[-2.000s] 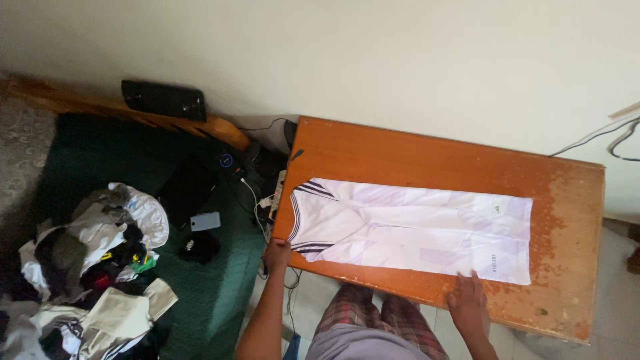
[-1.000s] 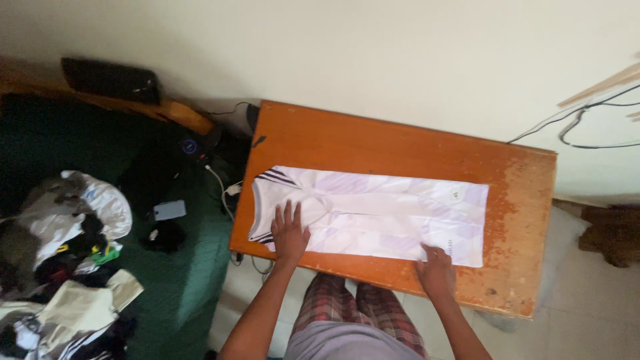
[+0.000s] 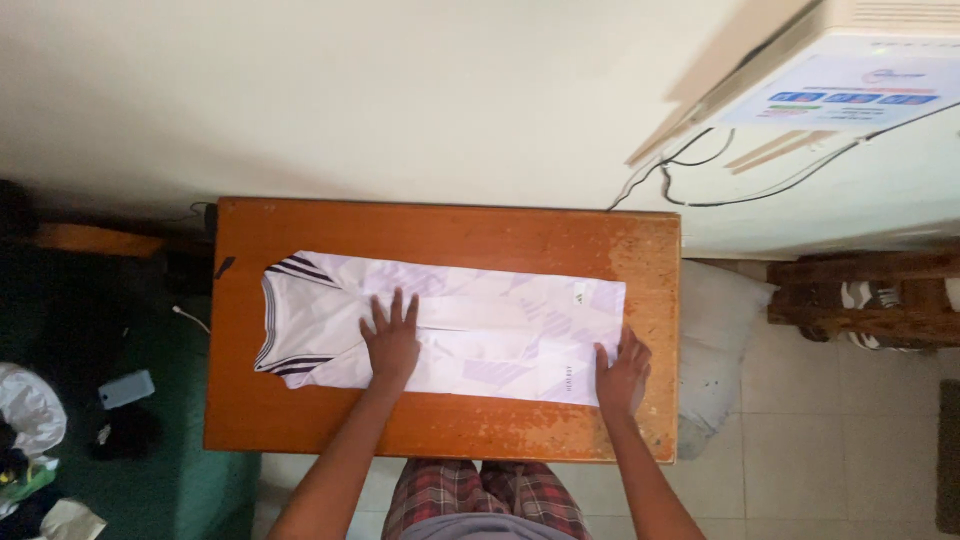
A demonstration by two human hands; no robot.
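Note:
A white and pale purple sports jersey (image 3: 487, 330) with dark stripes at its collar and shoulders lies folded into a long strip on the wooden table (image 3: 450, 232). Its collar points left, its straight hem right. My left hand (image 3: 393, 341) rests flat on the cloth left of the middle, fingers spread. At the lower right corner my right hand (image 3: 624, 375) touches the hem, thumb on the cloth and fingers at or past the edge; whether it pinches the cloth cannot be told.
Left of the table a green-covered bed (image 3: 217, 487) bears a phone (image 3: 126, 389) and a heap of clothes (image 3: 30, 412). Cables (image 3: 705, 204) hang on the wall below a white wall-mounted box (image 3: 847, 82). A wooden rack (image 3: 825, 292) with shoes stands at the right.
My left hand has left the collar, where it was two seconds ago, and lies on the jersey's body. My right hand has moved right to the hem corner. The view has shifted right.

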